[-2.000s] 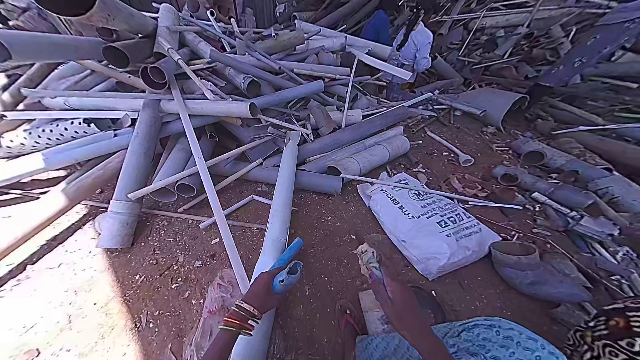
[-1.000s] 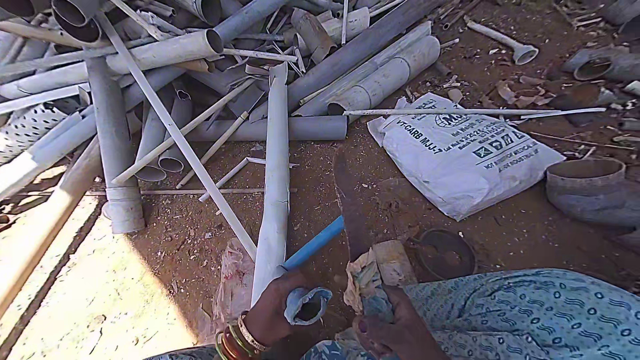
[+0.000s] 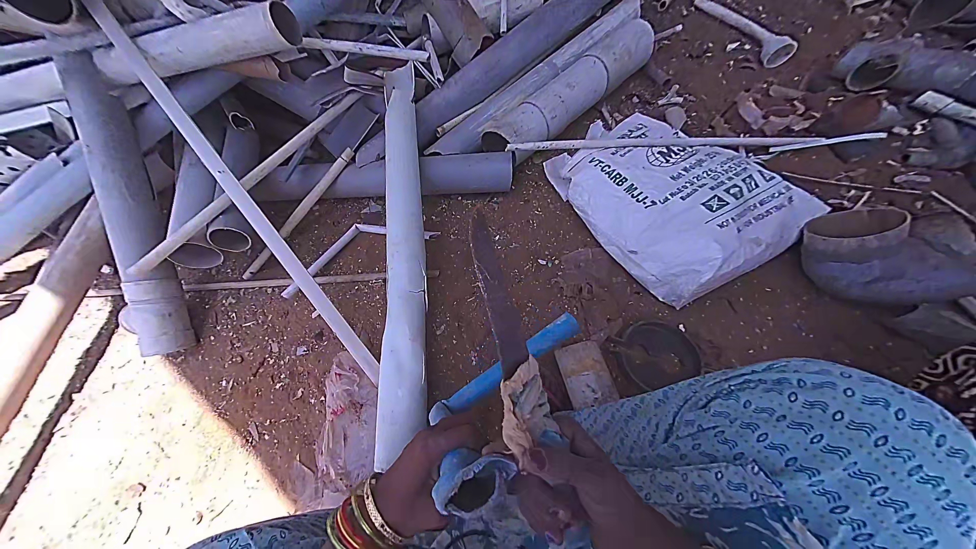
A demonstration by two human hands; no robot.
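Observation:
My left hand (image 3: 427,473), with bangles at the wrist, grips a blue plastic pipe (image 3: 553,335) near its wide, ragged open end. The pipe's thinner part points up and right, passing behind the blade. My right hand (image 3: 579,480) holds a long, rusty knife blade (image 3: 496,297) by its cloth-wrapped handle (image 3: 526,404), blade pointing up and away. Both hands are close together above my lap. A long white plastic pipe (image 3: 404,290) lies just beyond my left hand. Whether the blade touches the blue pipe cannot be told.
A heap of grey and white plastic pipes (image 3: 473,175) lies ahead and left. A printed white sack (image 3: 679,221) rests on the soil at right, near a grey pipe fitting (image 3: 862,244). Beyond my knee are a small block (image 3: 585,374) and a round dark dish (image 3: 657,354).
The view has tilted down since two seconds ago. My hands have come together, and the blue pipe's far end now lies behind the knife, where one second ago it was left of it.

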